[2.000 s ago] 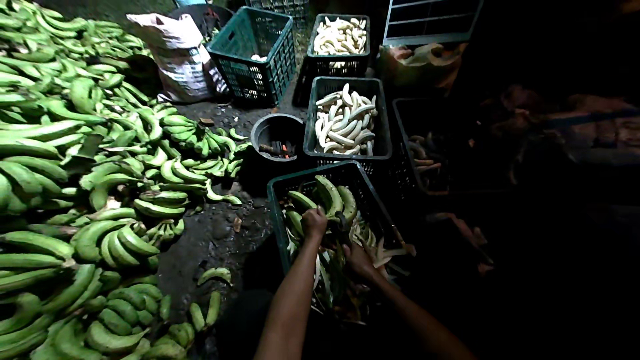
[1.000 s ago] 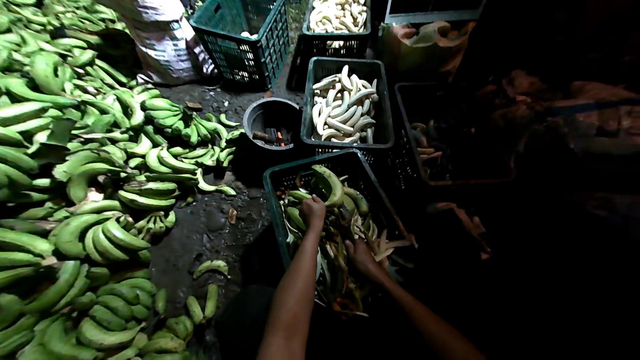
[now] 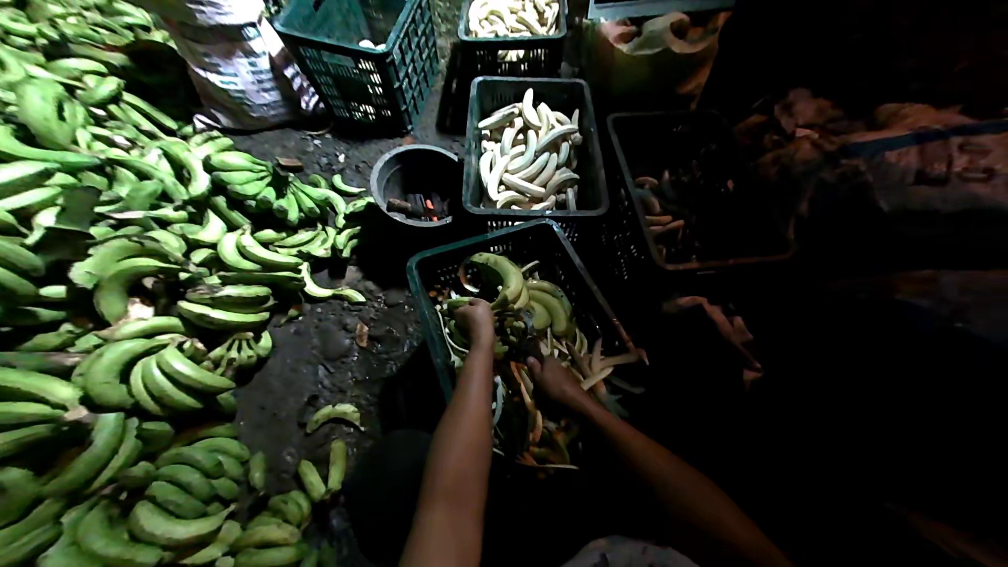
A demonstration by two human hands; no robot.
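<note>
My left hand [image 3: 476, 321] grips a green plantain at the left end of a bunch [image 3: 524, 291], above a dark green plastic crate [image 3: 429, 311]. Lower and to the right, my right hand [image 3: 549, 376] is closed near the base of the bunch; shadow hides what its fingers hold. Long strips of plantain peel [image 3: 598, 366] lie under and beside my hands in the crate. Just beyond it stands a crate [image 3: 471, 169] of peeled plantains [image 3: 524, 157]. Both forearms reach in from the bottom of the view.
Green plantains [image 3: 169, 378] are heaped along the left. A round bucket [image 3: 379, 185] with dark objects stands on the wet ground. Behind are a tall green crate [image 3: 342, 79], a woven sack [image 3: 236, 71] and another crate of peeled plantains [image 3: 513, 35]. A dark crate [image 3: 705, 268] sits right.
My left hand has moved left and down from the upper part of the bunch. The bunch now shows more plantains fanned out to the right. The view has tilted downward.
</note>
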